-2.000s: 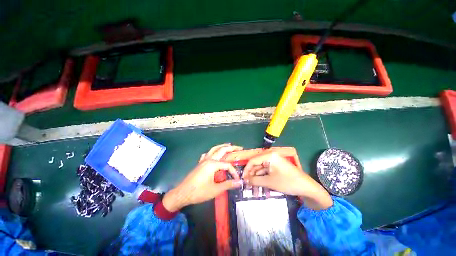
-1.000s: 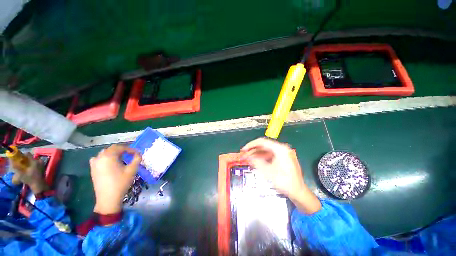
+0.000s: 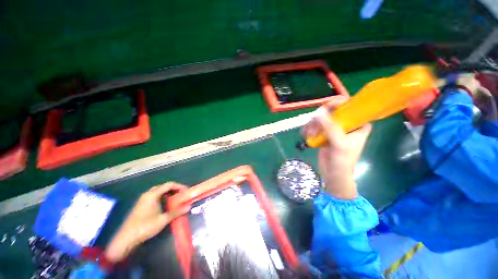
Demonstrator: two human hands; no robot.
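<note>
An open tablet (image 3: 226, 226) with a bright silver area lies in its orange-red frame (image 3: 262, 201) in front of me. My left hand (image 3: 150, 215) rests at the frame's far left corner, with thumb and fingers on its edge. My right hand (image 3: 341, 141) grips the yellow electric screwdriver (image 3: 382, 98), up and to the right of the tablet. Its dark tip points left, in the air beyond the screw dish. The screwdriver and right hand are blurred. The round screw dish (image 3: 298, 180) with speckled silver contents sits right of the frame.
A blue bin (image 3: 52, 210) holding white parts stands at the left, beside a dark pile of small parts (image 3: 46, 259). Framed tablets (image 3: 139, 131) lie on the green conveyor behind a pale strip (image 3: 218, 143). Another person's blue sleeve (image 3: 464, 141) is at the right.
My right hand has left the tablet and taken hold of the screwdriver. My left hand has moved from the blue bin to the frame's corner. The view has swung right.
</note>
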